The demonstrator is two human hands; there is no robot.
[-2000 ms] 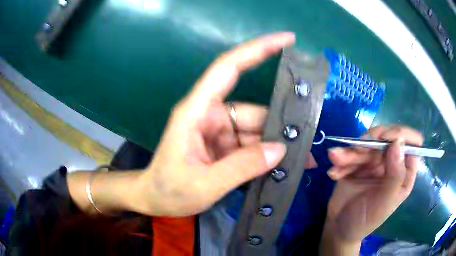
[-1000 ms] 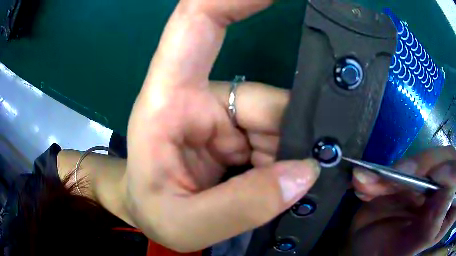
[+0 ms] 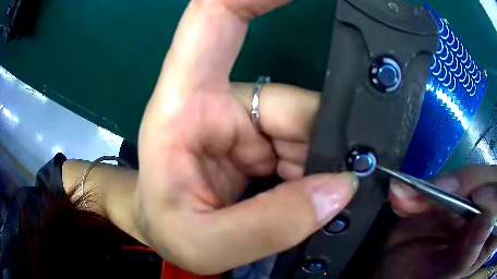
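My left hand (image 3: 218,163) holds a dark grey-brown housing strip (image 3: 376,120), thumb on its face near the second round insert, other fingers behind it. Several round inserts with dark shiny rings and bluish centres sit in a row; the top insert (image 3: 386,73) and the second insert (image 3: 362,161) show clearly. My right hand (image 3: 447,218), partly in shadow and cut off by the right edge, holds closed silver tweezers (image 3: 430,189). Their tip is at the right side of the second insert, where a pale arc shows along the ring. Whether the tip touches it is unclear.
A shiny blue carrier sheet (image 3: 440,131) lies behind the strip at the right, with rows of pale crescents near its upper end. The green bench surface (image 3: 98,65) spreads behind my hands. A dark object is cut off at the top left. A pale floor shows at the left.
The strip and my left hand have come much closer to the camera. The tweezers have moved from beside the strip, carrying a crescent, to the second insert. Little has moved in the last second.
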